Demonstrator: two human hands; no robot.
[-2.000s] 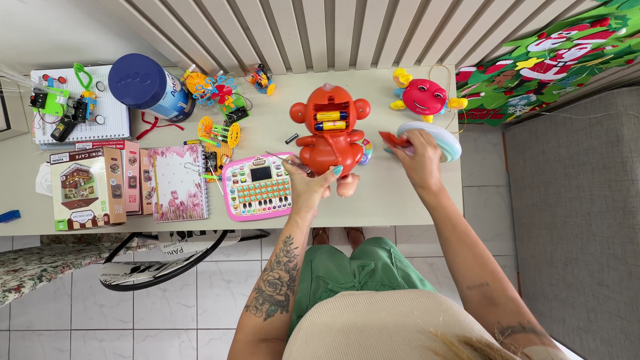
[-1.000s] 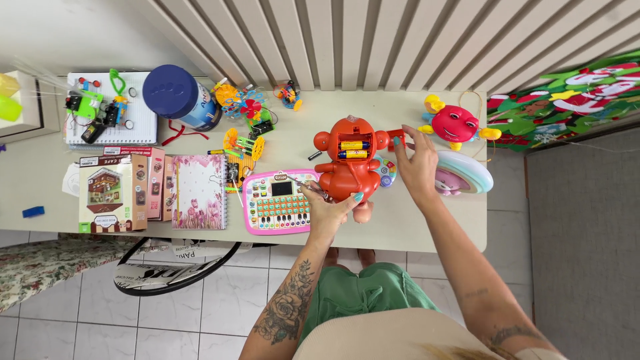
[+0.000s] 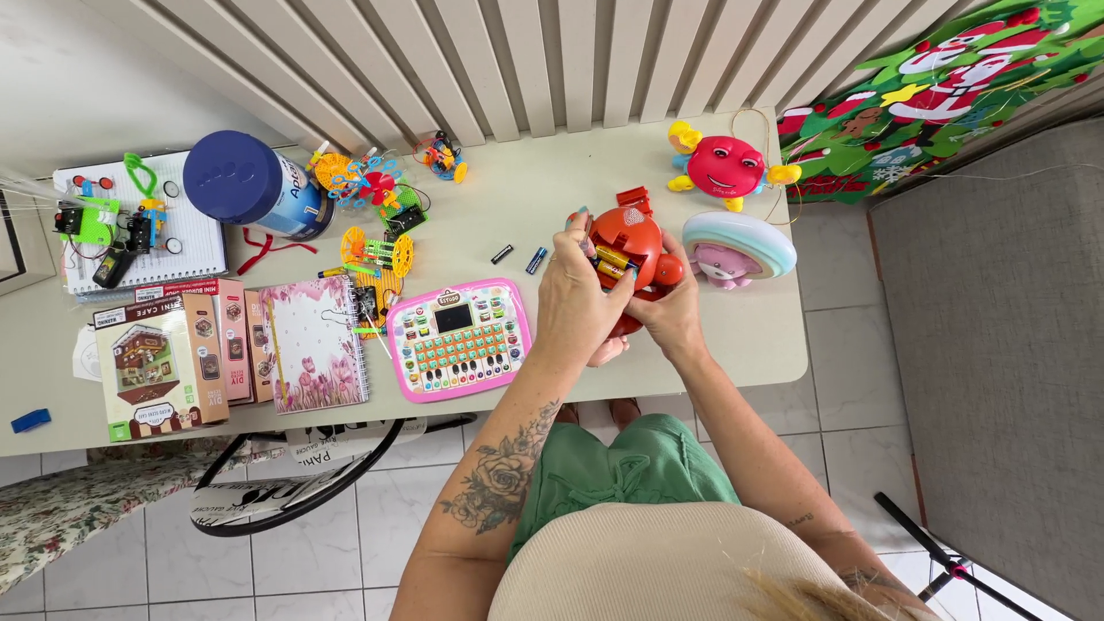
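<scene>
Both hands hold a red-orange plastic toy figure above the table's front part, its battery compartment facing up. Gold-coloured batteries lie in that compartment. My left hand grips the toy's left side, with fingertips at the compartment; whether it also pinches a battery cannot be told. Around the toy's lower right side is my right hand. Just behind the toy a small red plastic piece rests on the table. Two loose batteries, one black and one blue, lie to the left of my left hand.
A pink toy tablet is left of my hands. Farther left are a flowered notebook, boxed kits, a blue-lidded can and small motorised toys. On the right are a red smiling toy and a round pastel toy.
The toy is tilted and gripped by both hands now. My right hand has left the small red piece, which lies on the table behind the toy, and moved onto the toy.
</scene>
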